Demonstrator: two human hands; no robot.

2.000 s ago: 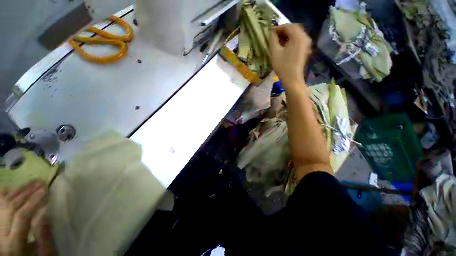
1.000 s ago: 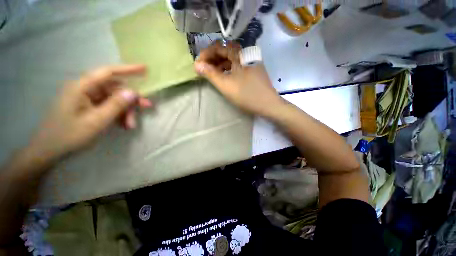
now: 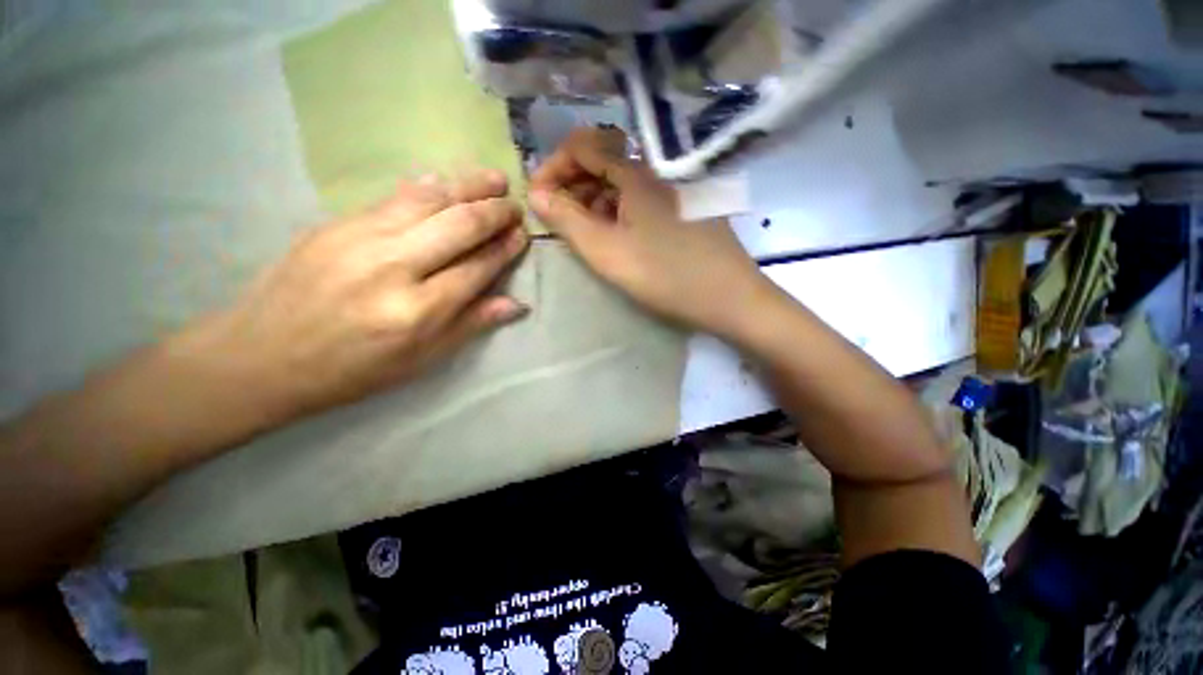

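Observation:
A large pale grey-green garment panel (image 3: 554, 382) lies over the machine table. A yellow-green pocket piece (image 3: 396, 106) lies on it, left of the sewing machine head (image 3: 581, 33). My left hand (image 3: 396, 277) lies flat on the lower edge of the yellow-green piece, fingertips by its right corner. My right hand (image 3: 633, 224) has its thumb and finger pinched at that same corner, just below the machine head. What is between those fingertips is too small to make out. The needle area is partly hidden by the head and my right hand.
A yellow-orange strip holder (image 3: 1000, 306) with bunched olive strips (image 3: 1066, 297) stands at the table's right end. Tied cloth bundles (image 3: 1115, 422) lie beyond it. The table's front edge runs above my lap, with olive cloth (image 3: 198, 613) hanging at lower left.
My left hand has come down and right onto the cloth beside my right hand. My right hand stays near the same corner. Earlier it was at the strips on the right.

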